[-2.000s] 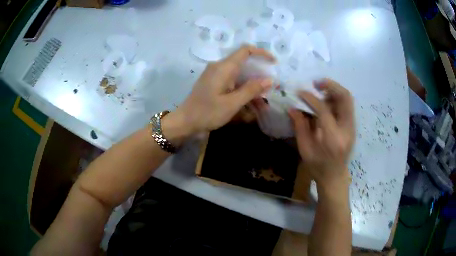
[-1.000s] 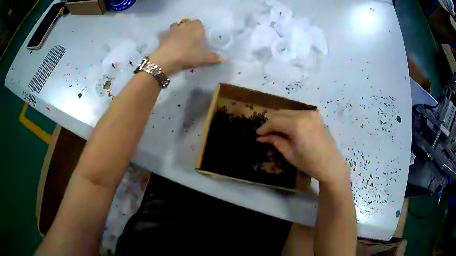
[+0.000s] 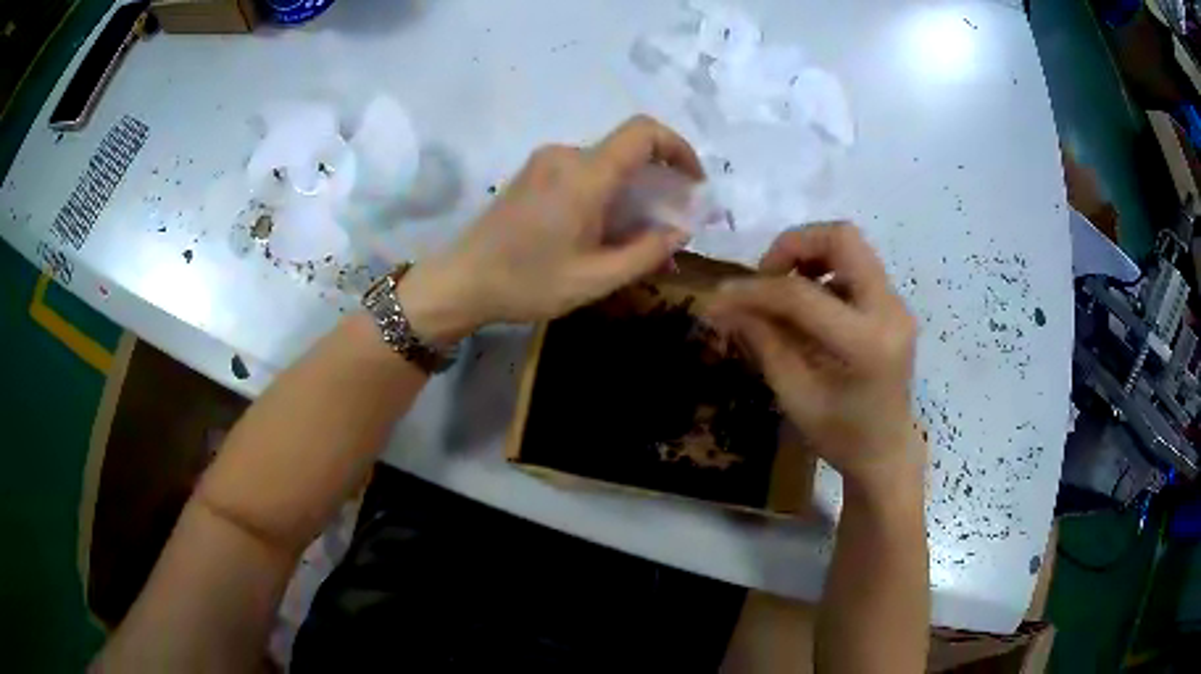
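Observation:
My left hand (image 3: 566,237), with a metal-link watch on the wrist, is shut on a translucent white disc (image 3: 648,202) above the back edge of the parts box. My right hand (image 3: 830,342) is over the box's right back corner, fingertips together and blurred; whether a small part is between them cannot be told. The open cardboard parts box (image 3: 524,408) is filled with small black parts (image 3: 619,395), with a tan patch near its front right. More translucent discs lie in a loose pile (image 3: 777,132) behind my hands.
Other discs (image 3: 316,152) lie at the left with brown bits beside them. A phone (image 3: 99,66), a printed grid (image 3: 102,182), a small cardboard box (image 3: 204,15) and a blue can (image 3: 298,8) are at the far left. Black specks (image 3: 981,461) cover the right side. Grey equipment (image 3: 1146,356) stands beyond the right edge.
My left hand has come back from the discs at the back left to above the box, now with a disc. My right hand has lifted from the black parts and moved slightly back.

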